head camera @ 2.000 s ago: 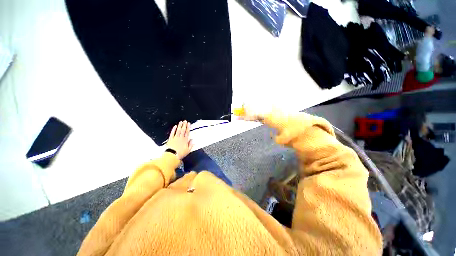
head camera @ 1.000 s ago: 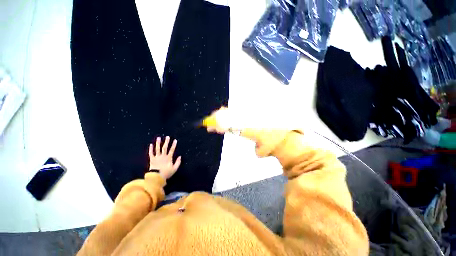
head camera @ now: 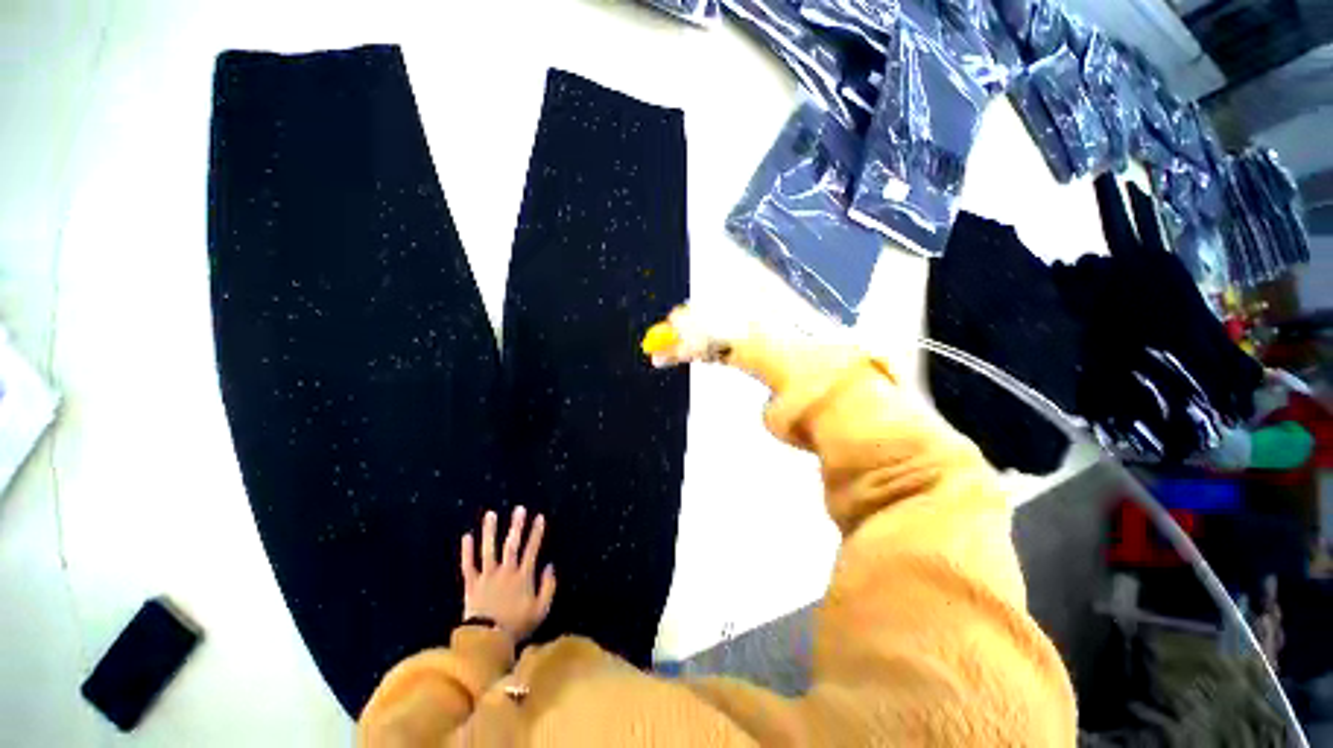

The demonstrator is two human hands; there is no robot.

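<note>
Black trousers [head camera: 351, 322] with fine pale specks lie spread on the white table, both legs pointing away from me, the hems at the far end. My left hand [head camera: 504, 582] lies flat on the trousers below the crotch, palm down with its fingers apart, holding nothing. My right hand [head camera: 690, 339] is at the right edge of the right leg. It holds the thread snips [head camera: 662, 339], of which only a yellow-orange handle shows. The tip of the snips cannot be made out.
A phone [head camera: 142, 665] lies at the lower left. A whitish bag stack [head camera: 21, 409] is cut off by the left edge. Shiny packed trousers [head camera: 918, 139] lie at the far right, with an unpacked black trousers pile [head camera: 1001, 329] nearer. A thin rod [head camera: 1089, 431] curves across the right side.
The view has shifted, so the trouser hems now show. The left hand has gone from the waist edge to flat on the trousers. The right hand with the snips is now farther up the right leg.
</note>
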